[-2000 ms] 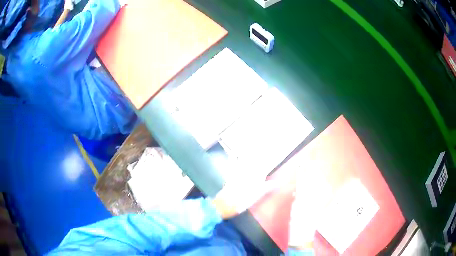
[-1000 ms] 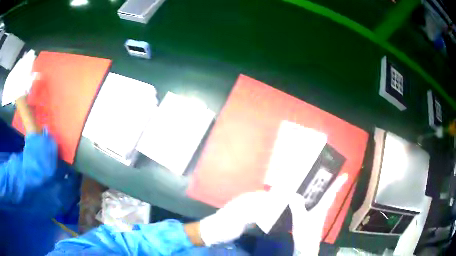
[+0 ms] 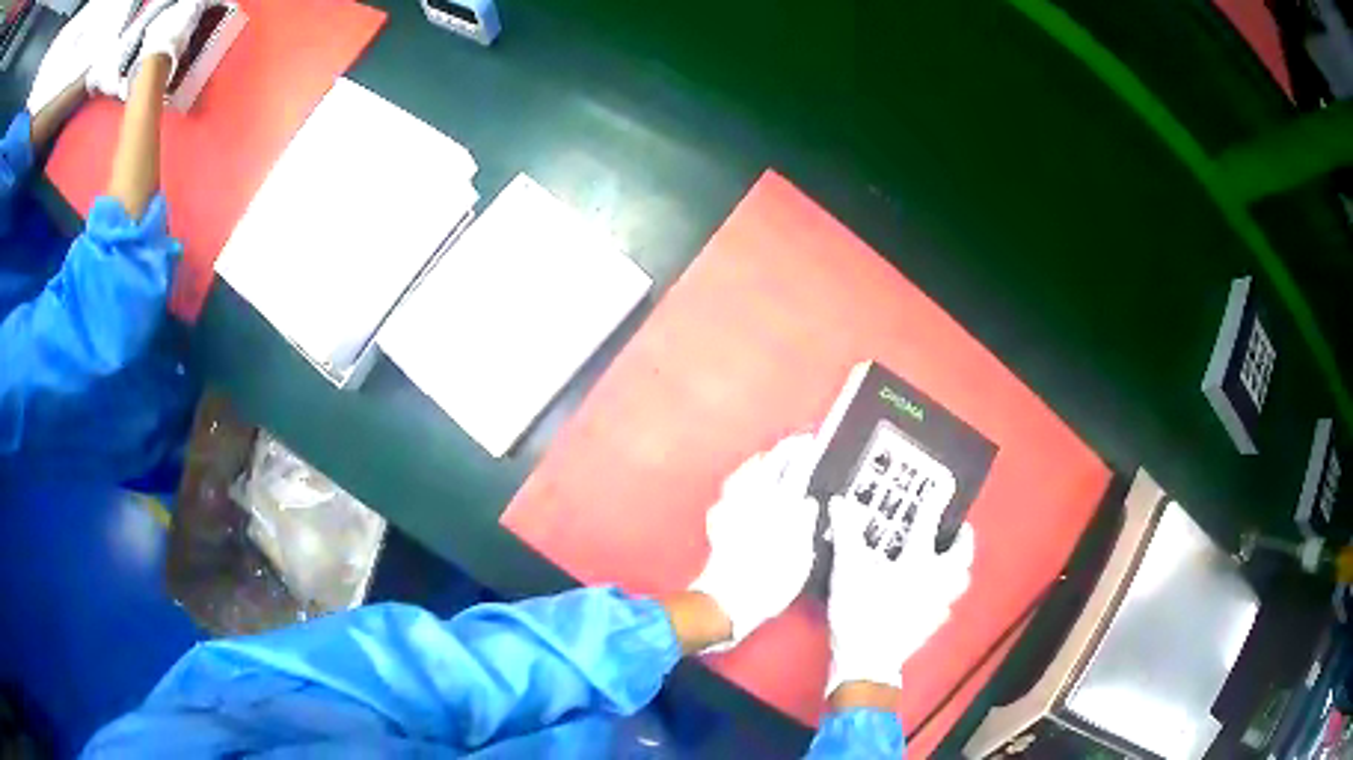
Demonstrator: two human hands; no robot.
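A retail box (image 3: 927, 423) with a black printed face, a white picture grid and small green lettering lies face up on the red work mat (image 3: 668, 401). My left hand (image 3: 764, 542), in a white glove, is against the box's left side. My right hand (image 3: 890, 587), also gloved in white, lies over the lower part of the black face with its fingers spread across it. The box's lower edge is hidden under my hands.
White boxes (image 3: 349, 223) and a flat white box (image 3: 517, 315) lie left of the mat. A weighing scale (image 3: 1165, 639) stands at right, retail boxes (image 3: 1243, 364) beyond it. A co-worker's gloved hands (image 3: 126, 52) hold a box at upper left. A brown carton (image 3: 223, 520) with clear plastic is below.
The white piece that covered part of the black box is no longer seen over it. Both my hands are now on the box. The co-worker's hands now have a box on the far mat.
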